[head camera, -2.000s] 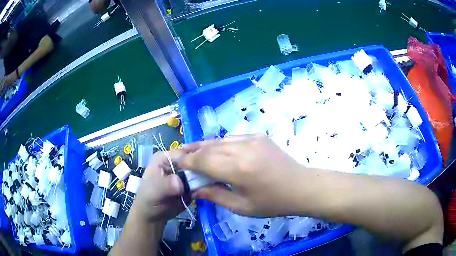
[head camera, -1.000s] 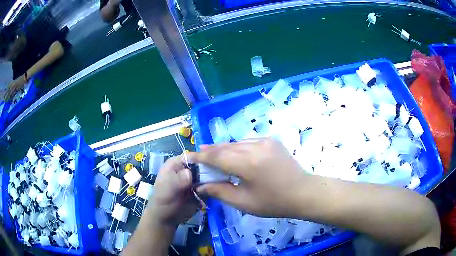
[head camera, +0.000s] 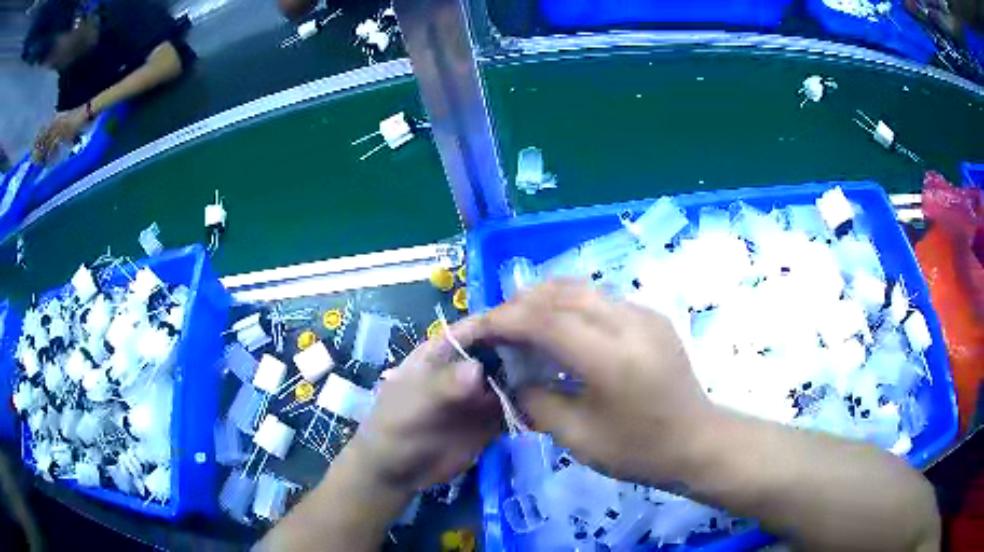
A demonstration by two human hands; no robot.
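Observation:
My left hand is closed on a wired unit, of which a dark end and thin pale leads show between my hands. My right hand is curled around the other side of the same piece, its fingertips touching the left hand's. A translucent, cover-like edge shows under my right fingers. Most of the piece is hidden by the fingers. Both hands are over the left edge of the large central blue bin, which holds many clear covers and white parts.
A left blue bin holds wired units. Loose units and yellow round parts lie between the bins. A metal upright stands at the green belt. A red-orange bag lies right. A person sits across the belt.
The view has shifted, so bins and upright sit further right. Both hands stay together on the piece; my right hand now covers more of it. Units and covers on the belt have shifted relative to the upright.

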